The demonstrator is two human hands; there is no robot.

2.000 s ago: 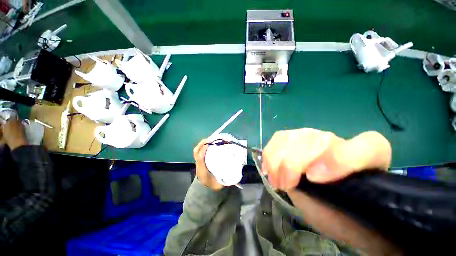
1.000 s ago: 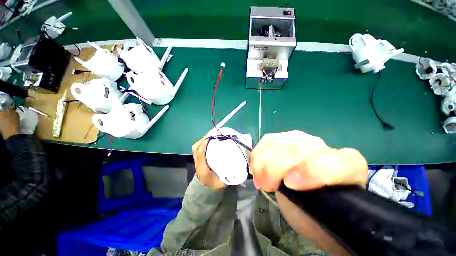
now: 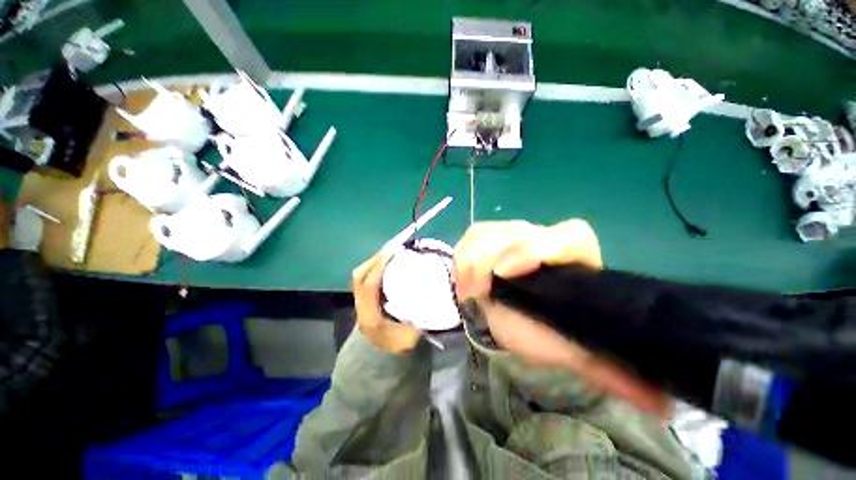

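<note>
My left hand (image 3: 377,305) holds a white housing (image 3: 420,286) at the bench edge, its rounded white side facing up. A flat white antenna (image 3: 427,223) sticks out to the upper right. Red and dark lead wires (image 3: 429,183) rise from the housing towards the screw feeder. My right hand (image 3: 526,258) is closed on a thick black electric screwdriver (image 3: 619,323), beside the housing's right side. The screwdriver's tip is not clear to see, so contact with the housing cannot be told.
A silver-grey screw feeder (image 3: 488,89) stands ahead. Several white units (image 3: 211,228) sit left by brown cardboard (image 3: 131,246). A white housing with black cable (image 3: 664,101) and heaped housings (image 3: 815,178) lie right. Blue bins (image 3: 211,427) are below. A neighbour's sleeve (image 3: 28,319) shows at left.
My right hand and the screwdriver have moved left, closer to the housing, and the screwdriver lies flatter. The lead wires, hidden at first, now lean right towards the feeder. The view has shifted slightly.
</note>
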